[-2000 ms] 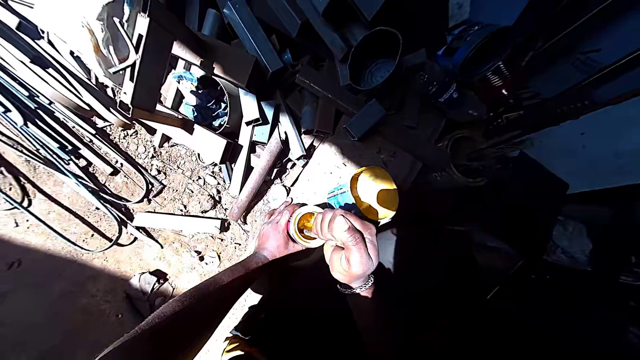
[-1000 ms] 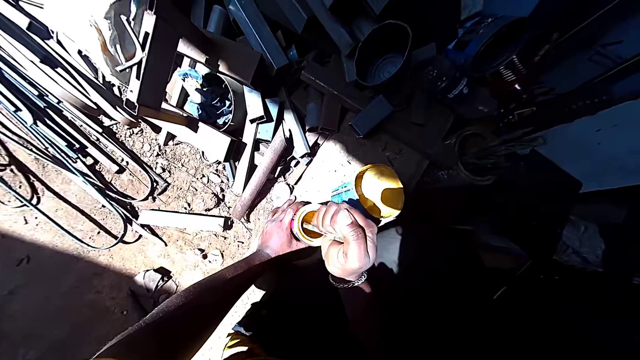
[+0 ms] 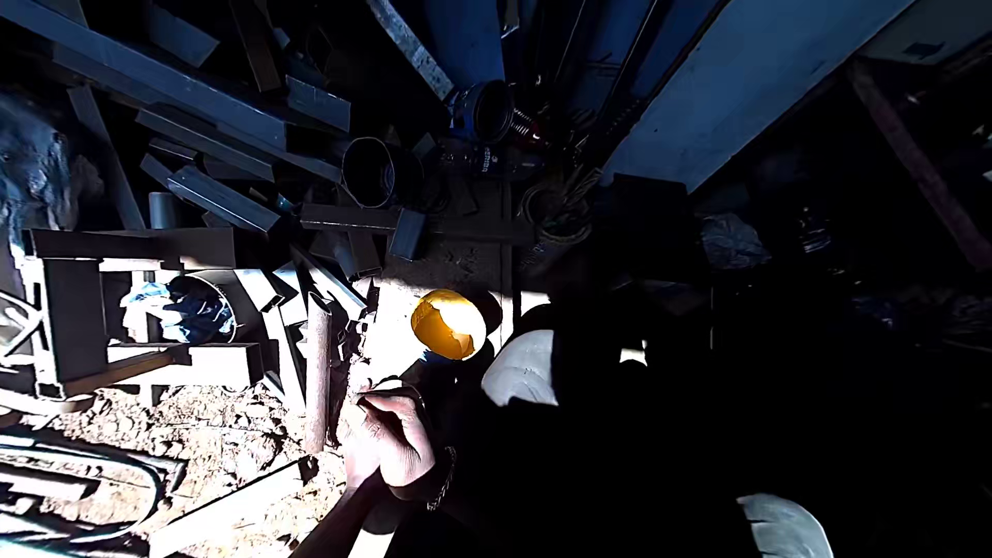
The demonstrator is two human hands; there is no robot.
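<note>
My right hand (image 3: 403, 446), with a chain bracelet at the wrist, is curled at the lower centre, fingers bent inward. My left hand (image 3: 360, 449) is close against it on the left, washed out by sunlight. A pale edge shows at the fingertips, but whether either hand holds something cannot be made out. Just above and right of the hands, a yellow round container (image 3: 446, 329) stands with its mouth up, its inside partly sunlit and partly in shadow.
A metal pipe (image 3: 317, 380) and a pale bar (image 3: 232, 504) lie left of the hands. Beyond are cut metal tubes (image 3: 225, 200), a dark round container (image 3: 370, 172) and a bucket (image 3: 213, 310) with crumpled plastic. A pale rounded object (image 3: 523, 368) is at right, against deep shadow.
The view has swung to the right. The small yellow-rimmed container seen between my hands earlier no longer shows clearly. My hands are now drawn close together, a little apart from the yellow container.
</note>
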